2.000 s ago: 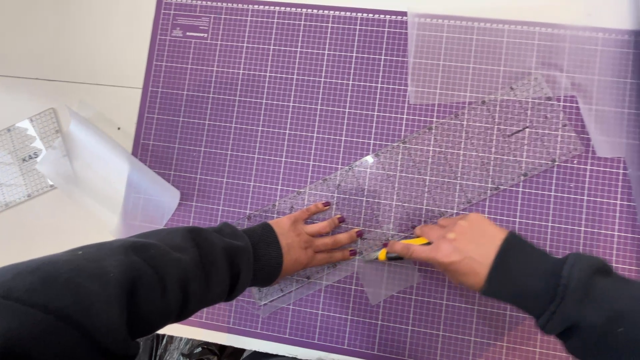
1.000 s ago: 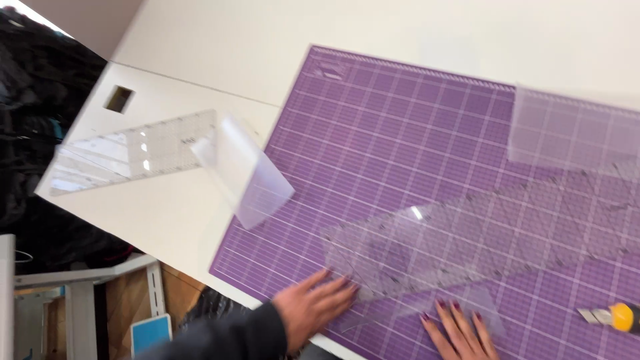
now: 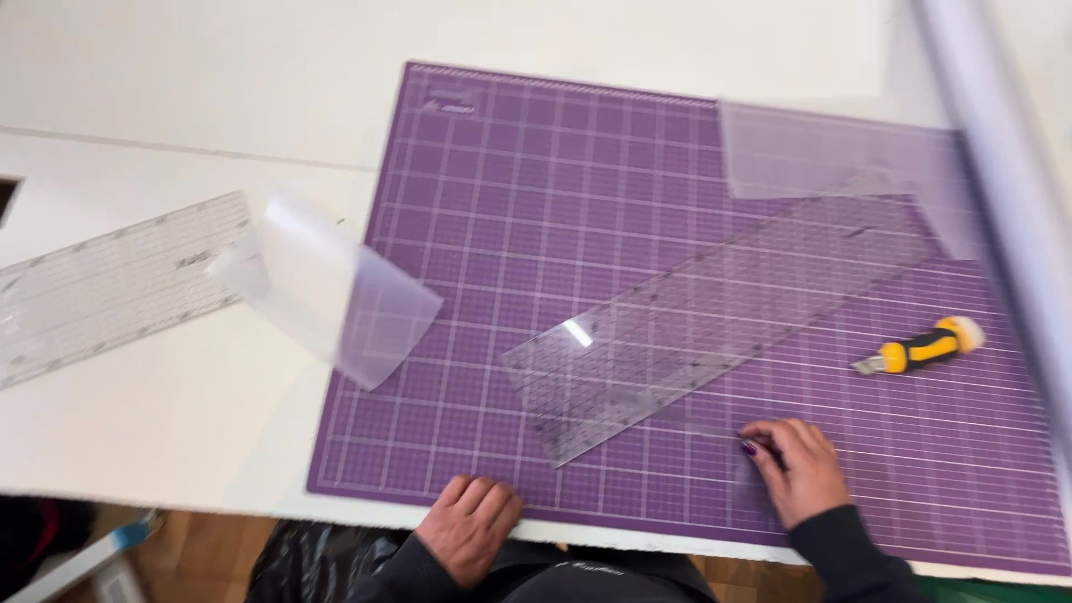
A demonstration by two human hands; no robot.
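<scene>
A purple gridded cutting mat (image 3: 469,251) lies on a white table. My left hand (image 3: 471,528) rests with curled fingers at the mat's front edge; whether it holds anything is hidden. My right hand (image 3: 796,469) pinches what looks like the edge of a clear plastic piece (image 3: 754,486), faint against the mat. A transparent ruler (image 3: 720,310) lies slantwise beyond both hands. Right of the ruler, a yellow and black utility knife (image 3: 930,345) lies on the mat, blade pointing left.
A second clear ruler (image 3: 126,285) lies at the left, partly under a curled translucent plastic sheet (image 3: 335,293) that overlaps the mat. Another plastic sheet (image 3: 821,151) covers the mat's back right. A long pale roll (image 3: 1005,184) runs along the right side. A black plastic bag (image 3: 310,561) hangs below the table edge.
My right hand has let go of the utility knife, which lies on the mat. My left hand has left the ruler for the mat's front edge. The view has shifted.
</scene>
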